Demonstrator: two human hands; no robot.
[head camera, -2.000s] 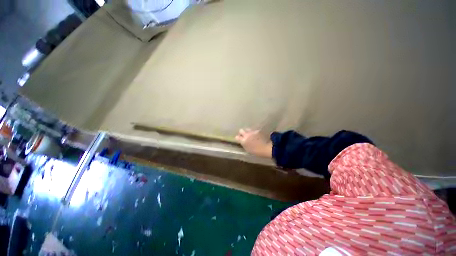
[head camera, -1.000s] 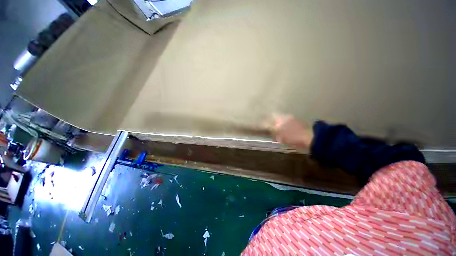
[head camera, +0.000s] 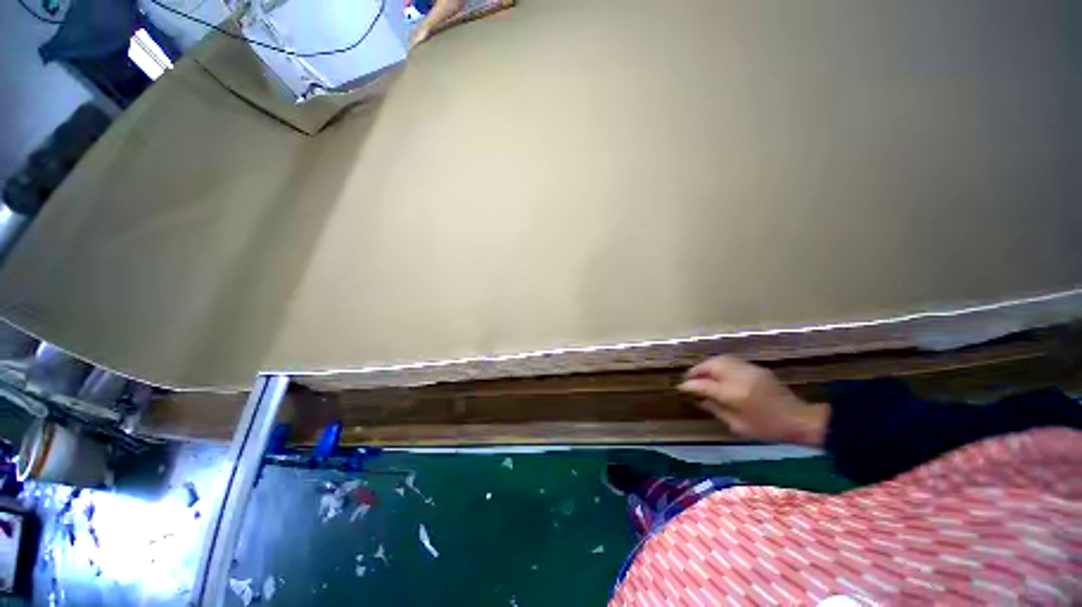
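Note:
Tan fabric (head camera: 570, 178) covers the table, with a thin pale selvedge (head camera: 534, 355) along its near side. Below it shows the striped edge of the ply stack (head camera: 617, 358). My right hand (head camera: 742, 397) is over the brown table edge (head camera: 475, 409), just below the selvedge, fingers bent and pointing left. A thin dark line runs left from my fingertips; I cannot tell if it is a held rod or part of the table side. My left hand is out of the picture.
A silver-white rail (head camera: 241, 492) sticks out from the table's near side at left. Blue clamp-like parts (head camera: 328, 440) sit beside it. A white box-like machine (head camera: 326, 53) with a cable stands at the far side, near another person's hand (head camera: 437, 17). Scraps litter the green floor (head camera: 475, 534).
My right hand has moved right and off the cloth to the table edge. The brown rod seen on the cloth earlier no longer shows there. Another person's hand has come into view at the top.

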